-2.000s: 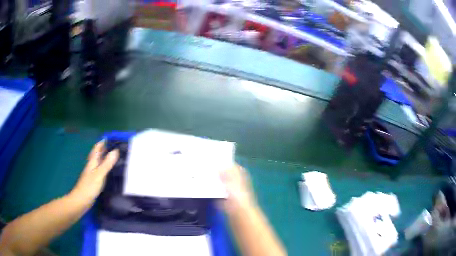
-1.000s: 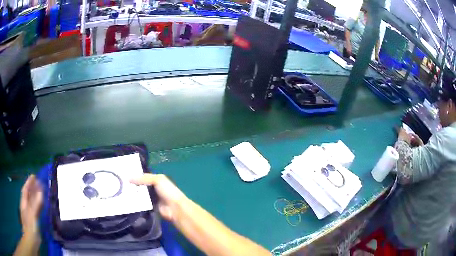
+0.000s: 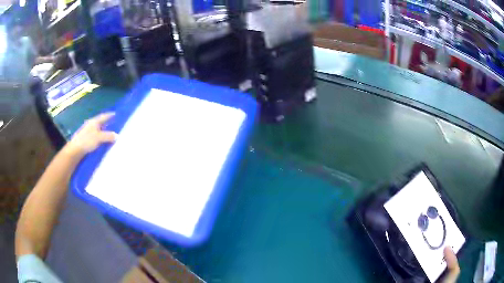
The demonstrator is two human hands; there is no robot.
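Note:
My left hand (image 3: 91, 134) grips the left rim of a blue plastic tray (image 3: 224, 182), which is raised and tilted over the bench's left part. A white liner sheet (image 3: 170, 157) lies in the tray. At the lower right, the black inner tray (image 3: 397, 249) holds dark headphones, partly covered by a white user manual (image 3: 423, 224) with a headphone picture. My right hand (image 3: 451, 265) is cut off by the bottom edge; its fingers are on the manual's lower corner, and the grip underneath is hidden.
Black retail boxes (image 3: 287, 74) stand upright on the conveyor belt (image 3: 376, 130) behind the blue tray. A small white folded leaflet (image 3: 486, 262) shows at the lower right. Shelves with parts (image 3: 442, 33) stand at the back right. A brown carton edge (image 3: 160, 271) is below the bench's front edge.
The blue tray, earlier under the black inner tray, is now apart from it and lifted to the left in my left hand. The inner tray with the manual is at the right. The view has turned left.

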